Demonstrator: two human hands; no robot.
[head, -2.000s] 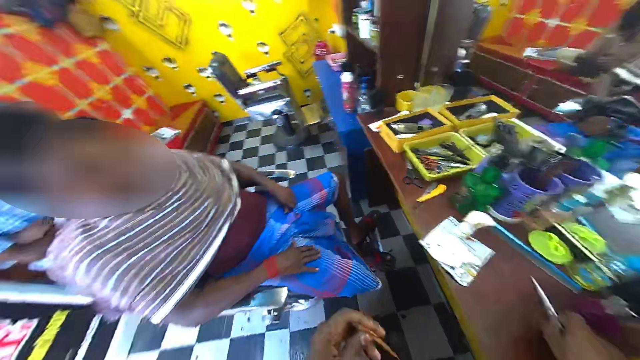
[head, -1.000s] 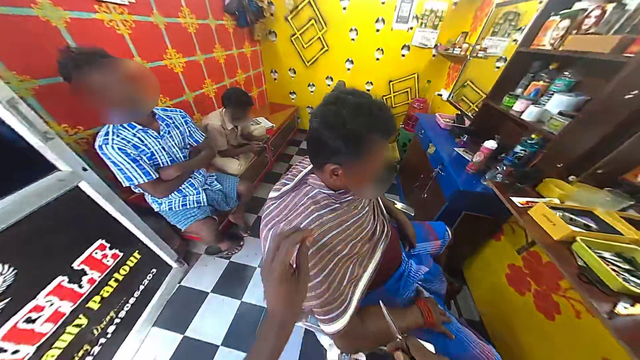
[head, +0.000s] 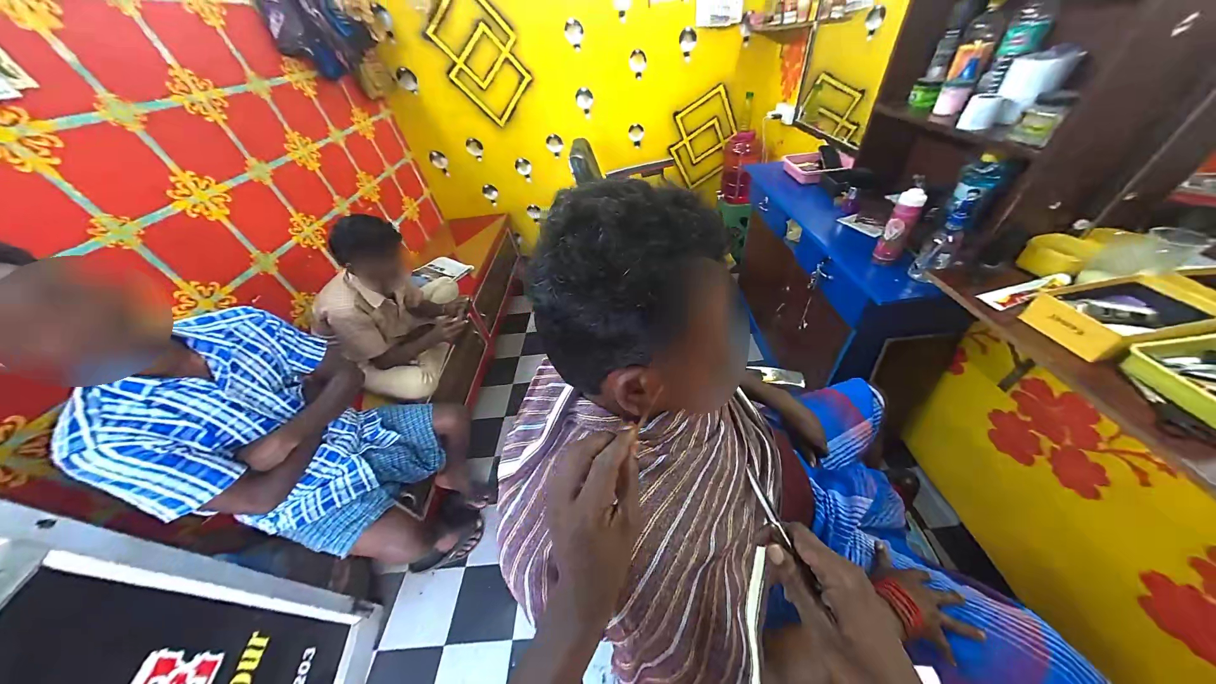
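A seated person with short dark curly hair (head: 617, 275) has a striped cloth (head: 665, 532) draped over the shoulders. My left hand (head: 597, 503) is raised just below that person's ear (head: 629, 389), its fingers drawn together; whether something thin is between them cannot be told. In my right hand (head: 831, 594), lower and to the right, is a pair of metal scissors (head: 768, 499), the blades pointing up and left in front of the cloth. The scissors' handles are mostly hidden by my fingers.
Two people sit along the left wall, one in a checked shirt (head: 209, 408), one in a tan shirt (head: 366, 328). At right stand a blue cabinet (head: 855, 252) with bottles and a wooden counter (head: 1092, 389) bearing a yellow box (head: 1083, 328) and a green tray (head: 1173, 366).
My left hand, earlier in front of the seated person's shoulder, is now just below the ear. The scissors were by the person's lap a second ago. The view has swung left from the counter since the first frame.
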